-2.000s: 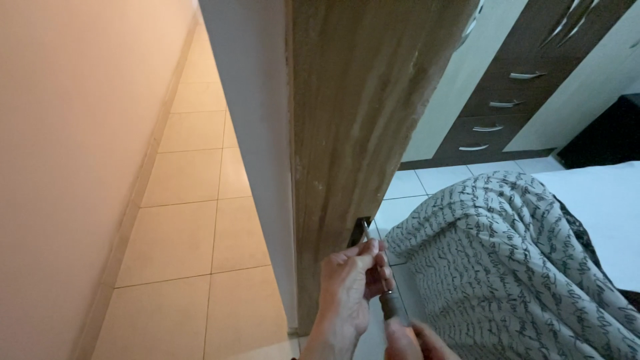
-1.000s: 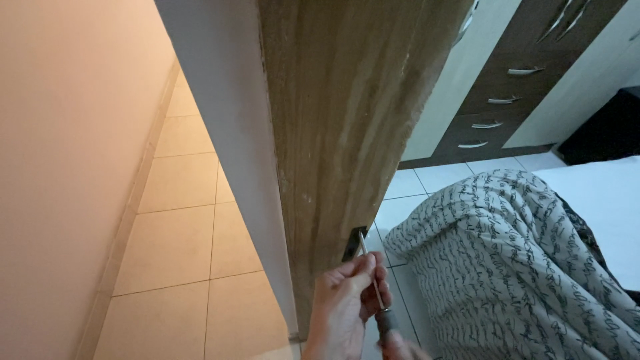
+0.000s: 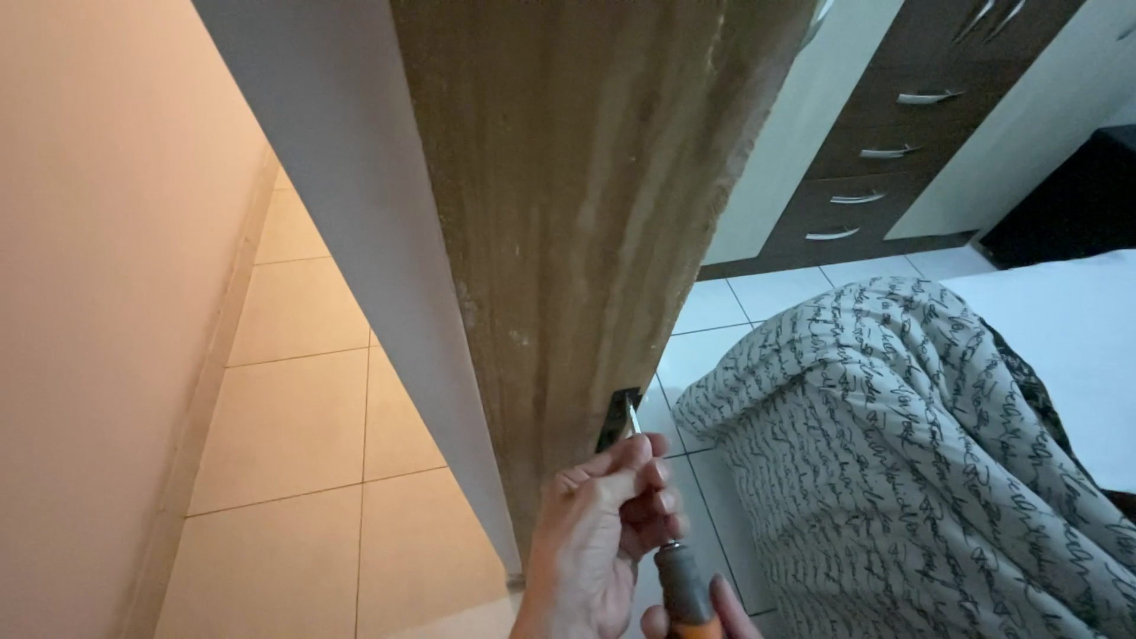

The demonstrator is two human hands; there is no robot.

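My left hand [image 3: 612, 515] pinches the metal shaft of a screwdriver [image 3: 683, 581] between thumb and fingers. The shaft's tip reaches a dark metal plate [image 3: 617, 417] set in the face of a wooden door frame [image 3: 577, 204]. Whether the tip sits in a screw cannot be told. Below, at the bottom edge of the view, the fingers of my right hand [image 3: 723, 612] close around the grey and orange handle; the rest of that hand is out of view.
Right of the frame, a fabric with script-like print [image 3: 852, 426] hangs in folds beside a white bed surface [image 3: 1056, 346]. Behind stands a dark brown and white cabinet [image 3: 825, 213] with several drawer handles. A tiled floor [image 3: 293, 426] and pinkish wall [image 3: 106, 266] lie left.
Both hands stay at the plate with the screwdriver. More of its handle, with the orange part, shows between my right fingers than a second ago.
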